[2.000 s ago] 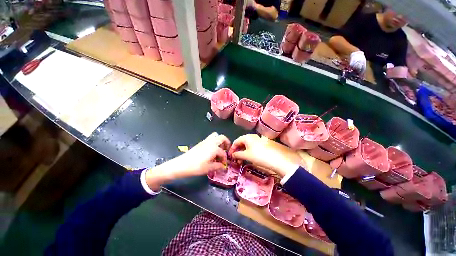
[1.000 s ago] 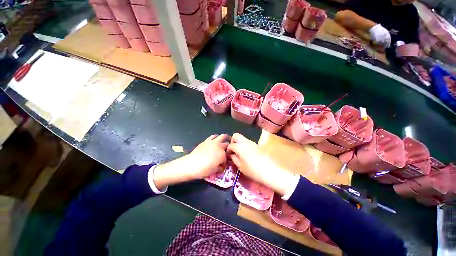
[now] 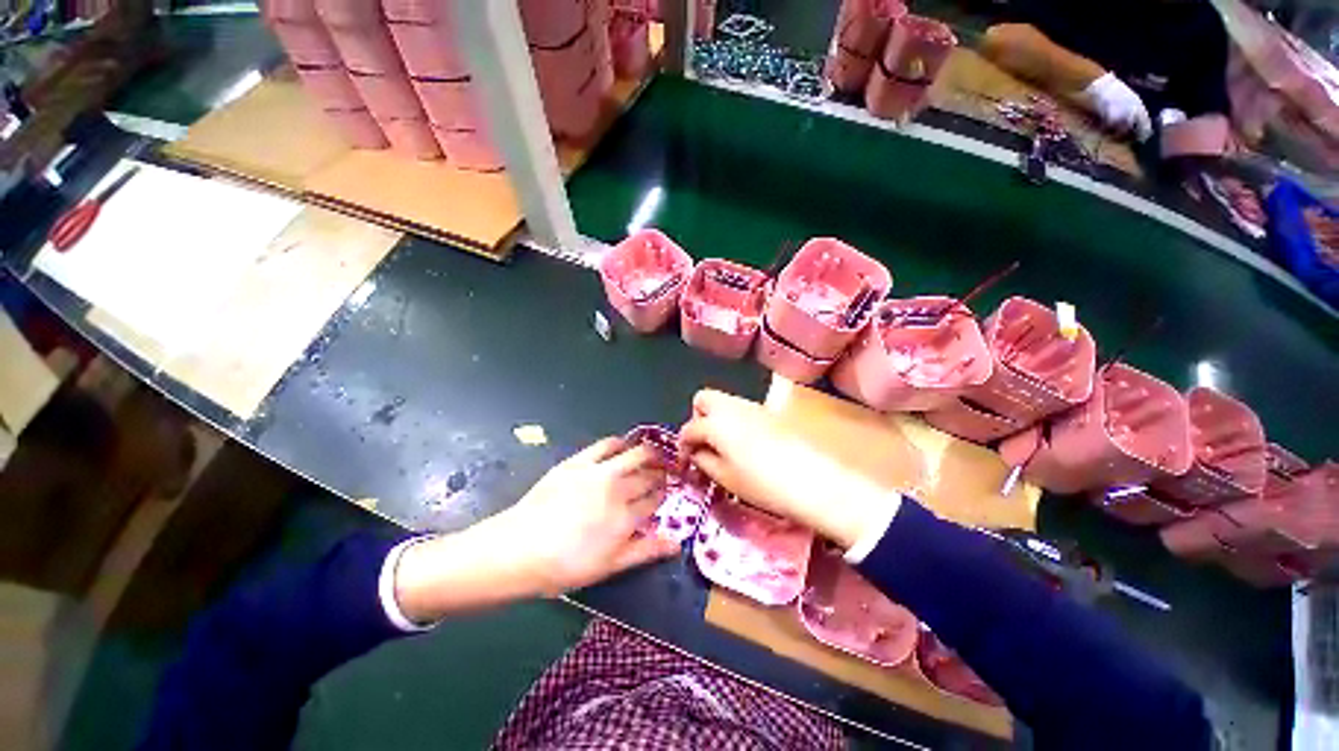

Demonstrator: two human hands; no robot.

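Observation:
Both bare hands meet at the leftmost pink housing [image 3: 679,514] of a short row at the near bench edge. My left hand [image 3: 599,506] is around its left side, fingers bent at its rim. My right hand [image 3: 723,440] has its fingertips at the far rim of the same housing. What the fingertips pinch is too small to tell. Another open pink housing [image 3: 756,555] stands right beside it, and more follow to the right, partly under my right forearm. The glue gun [image 3: 1079,572] lies right of my forearm, partly hidden.
A second row of stacked pink housings [image 3: 918,352] runs behind, thin wires rising from some. Cardboard [image 3: 852,448] lies between the rows. White paper [image 3: 176,242] with red-handled scissors [image 3: 77,223] is at left, a metal post [image 3: 514,125] behind. A person's gloved hand [image 3: 1119,106] shows across the bench.
My left hand has moved slightly down and left, baring more of the leftmost housing. My right fingertips stay at its far rim.

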